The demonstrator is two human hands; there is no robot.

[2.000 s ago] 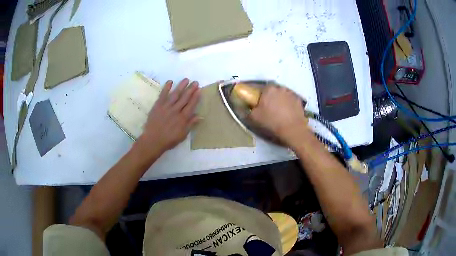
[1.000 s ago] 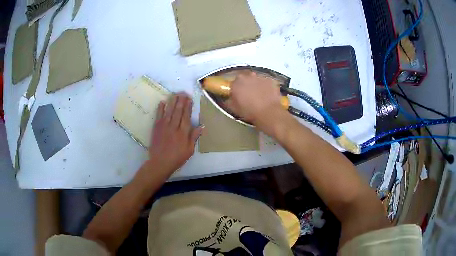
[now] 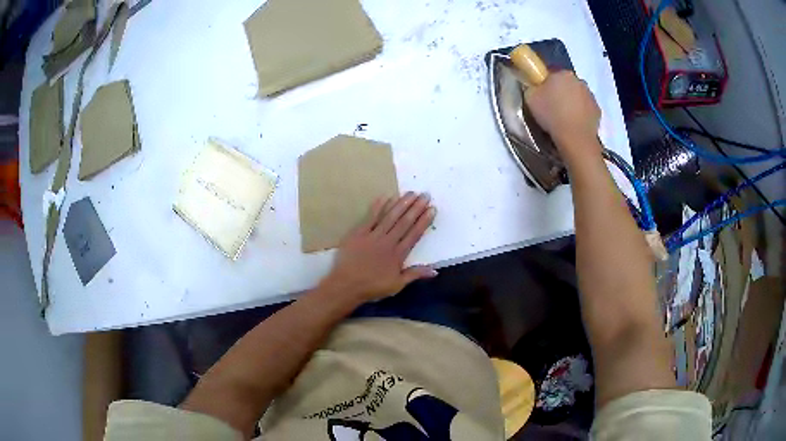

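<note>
A khaki pocket piece (image 3: pixel 345 185) lies flat on the white table with its pointed end away from me. My left hand (image 3: pixel 388 245) lies palm down over its lower right corner and the table beside it, fingers slightly apart. My right hand (image 3: pixel 564 112) grips the handle of the steam iron (image 3: pixel 520 121), which is over the dark iron rest (image 3: pixel 552 53) and hides most of it. The iron's tip points away from me. The cream pocket template (image 3: pixel 224 200) lies to the left of the pocket piece.
A larger khaki pocket stack (image 3: pixel 315 43) lies at the far side. Smaller khaki piles (image 3: pixel 109 129), fabric strips and a small grey template (image 3: pixel 89 241) lie at left. The iron hose (image 3: pixel 639 194) trails right. A round wooden stool (image 3: pixel 514 396) is below the table edge.
The iron has moved right, off the khaki piece and onto the rest. My left hand has moved right from the cream template's edge to the khaki piece's lower corner. The view has shifted slightly.
</note>
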